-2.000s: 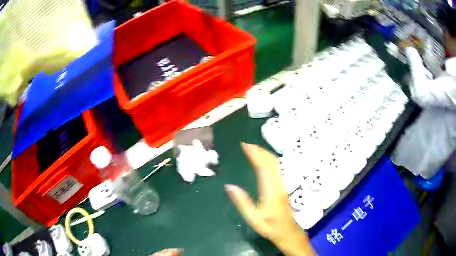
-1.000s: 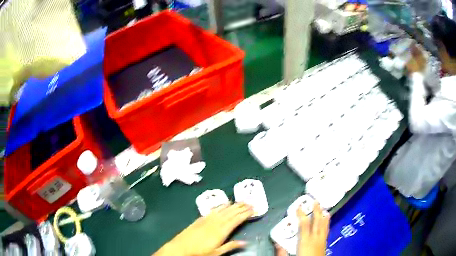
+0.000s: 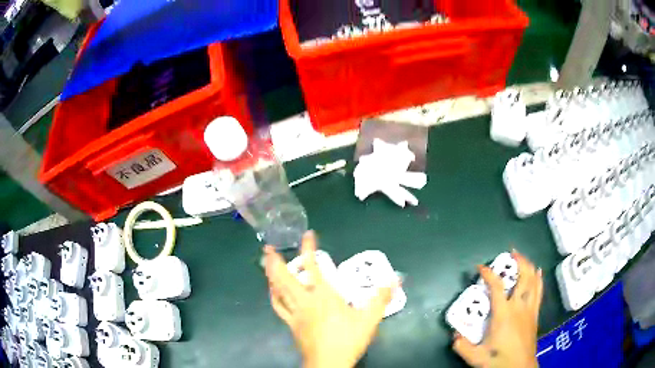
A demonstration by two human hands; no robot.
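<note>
Two white socket adapters lie side by side at the bench centre, the right one more visible. My left hand spans this pair, fingers at the left adapter and thumb at the right one's near edge; it partly hides them. My right hand holds another pair of white adapters by their right side, outlet faces up, low at the bench. More adapters stand in close rows at right. Loose adapters with pins showing lie at left.
A clear bottle with a white cap is just beyond my left hand. A crumpled white glove lies on a grey-brown card. A yellow ring is at left. Red bins line the back. A blue cloth hangs at lower right.
The view has turned left, showing more loose adapters. My left hand now spans the centre pair instead of reaching across its near side. My right hand remains on its pair.
</note>
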